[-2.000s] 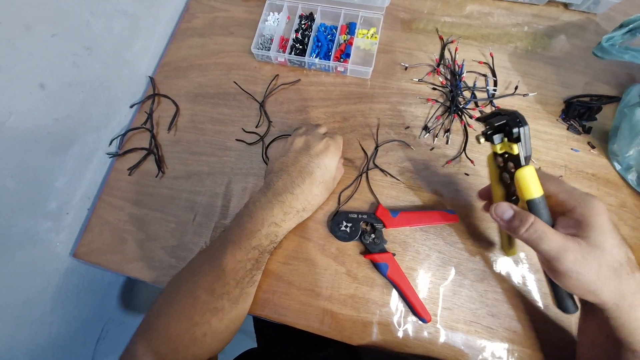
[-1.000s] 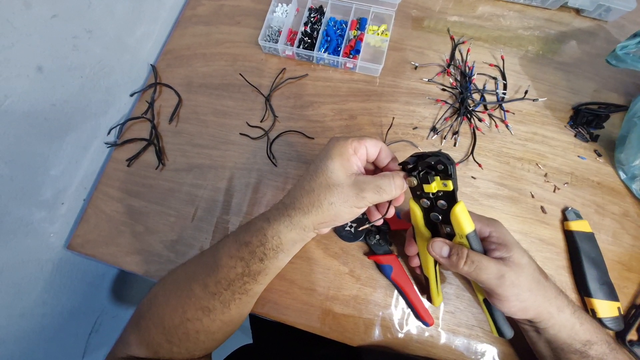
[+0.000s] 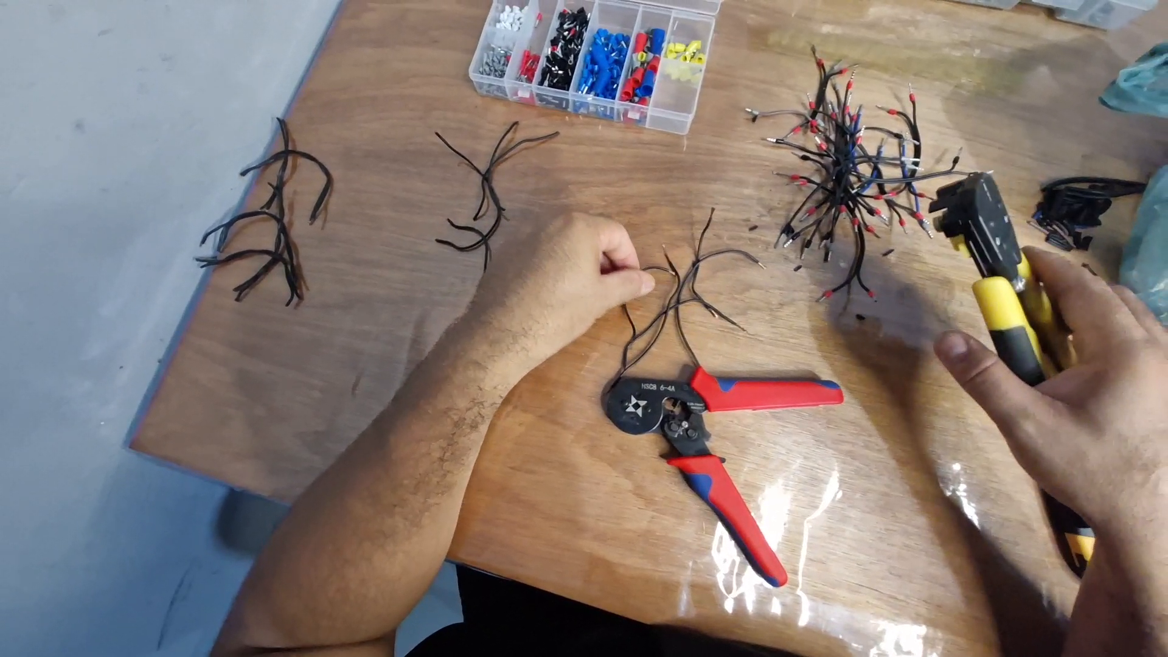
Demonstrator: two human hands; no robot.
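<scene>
My left hand (image 3: 575, 283) pinches the end of a thin black wire (image 3: 659, 269) beside a loose group of black wires (image 3: 698, 274). Just below that group, a red-handled ferrule crimping tool (image 3: 680, 420) lies spread on the table. At the right, my right hand (image 3: 1086, 374) holds a yellow-and-black wire stripper (image 3: 999, 274), its head toward the pile of black wires with ferrules (image 3: 844, 173), many of them red. Two more groups of black wires lie to the left, one near my left forearm (image 3: 488, 182) and one by the table edge (image 3: 278, 219).
A clear divided box (image 3: 675, 119) of coloured ferrules stands at the back. Dark cable pieces (image 3: 1077, 210) and a teal plastic bag (image 3: 1145, 265) lie at the right. Small dark scraps (image 3: 860, 318) are scattered below the ferruled wires. The wooden table's edge (image 3: 219, 479) runs along the left and front.
My left hand and the wire stripper were together above the crimping tool a second ago. Now the stripper is away to the right in my right hand, and my left hand is by the middle wires.
</scene>
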